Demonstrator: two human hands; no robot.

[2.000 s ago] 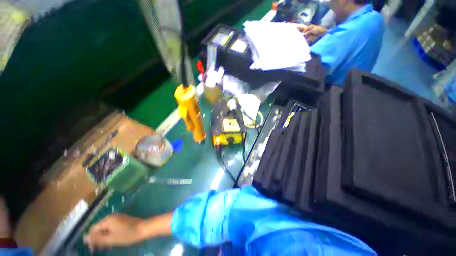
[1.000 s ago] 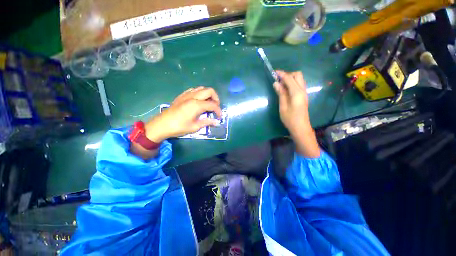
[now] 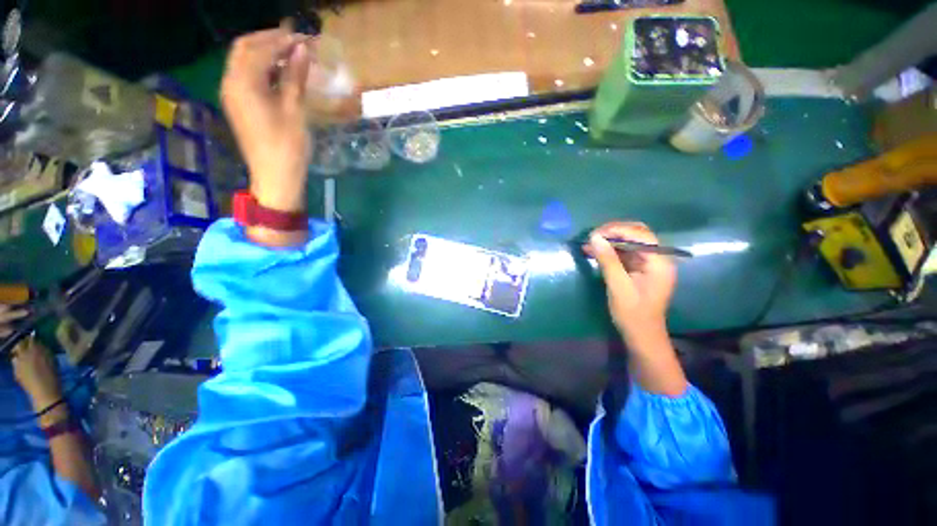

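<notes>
A phone assembly (image 3: 457, 272) lies on the green mat in front of me, white inside with a dark circuit end at the right. Neither hand touches it. My right hand (image 3: 634, 269) is right of the phone and grips a thin dark stick (image 3: 649, 248) that points right. My left hand (image 3: 269, 87), with a red wristband, is raised at the upper left by the brown board. Its fingers are bent and blurred; whether they hold something cannot be told. Clear screw cups (image 3: 414, 138) stand right of my left wrist.
A green parts box (image 3: 627, 108) and a clear tub (image 3: 714, 113) stand at the back right. The orange screwdriver (image 3: 884, 175) and yellow-fronted box (image 3: 858, 257) are at the right. A blue parts bin (image 3: 185, 164) and another person's hand (image 3: 36, 370) are at the left.
My left hand has left the phone and moved up and left past the cups. The phone is uncovered. My right hand is lower, beside the phone, and its stick now points right. The view has shifted.
</notes>
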